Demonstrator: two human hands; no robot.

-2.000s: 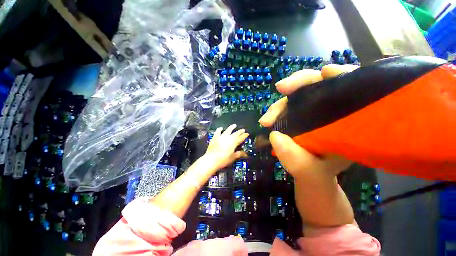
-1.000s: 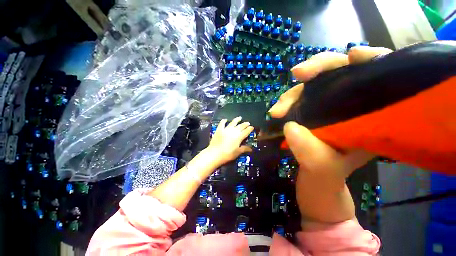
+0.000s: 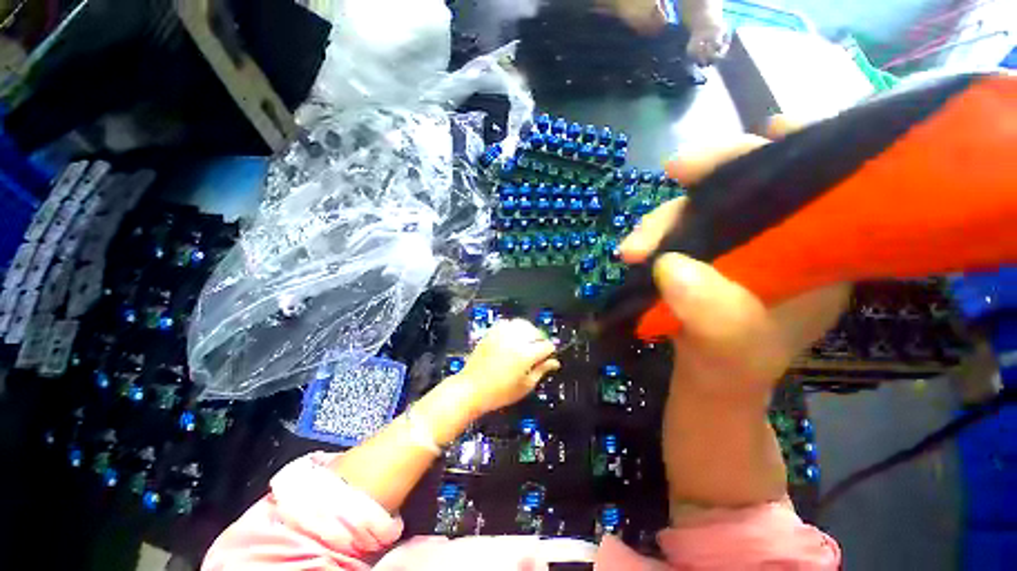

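My right hand is wrapped around the orange-and-black electric screwdriver, large and close to the camera, its tip pointing left over the grid. My left hand is over the upper part of the grid, fingers curled together near the screwdriver's tip; whether it pinches a screw is too small to tell. Small green circuit boards with blue components lie in black housings in rows below and beside my hands. The blue screw box, full of silvery specks, lies left of my left forearm.
A crumpled clear plastic bag lies left of the board strips. More units and pale grey strips are at far left. Dark stacked trays and blue crates stand right. Another person's hand shows at the top.
The view has shifted, showing more of the bench's far side. My left fingers, spread before, are now curled together. The screwdriver stays in my right hand, its body tilted higher.
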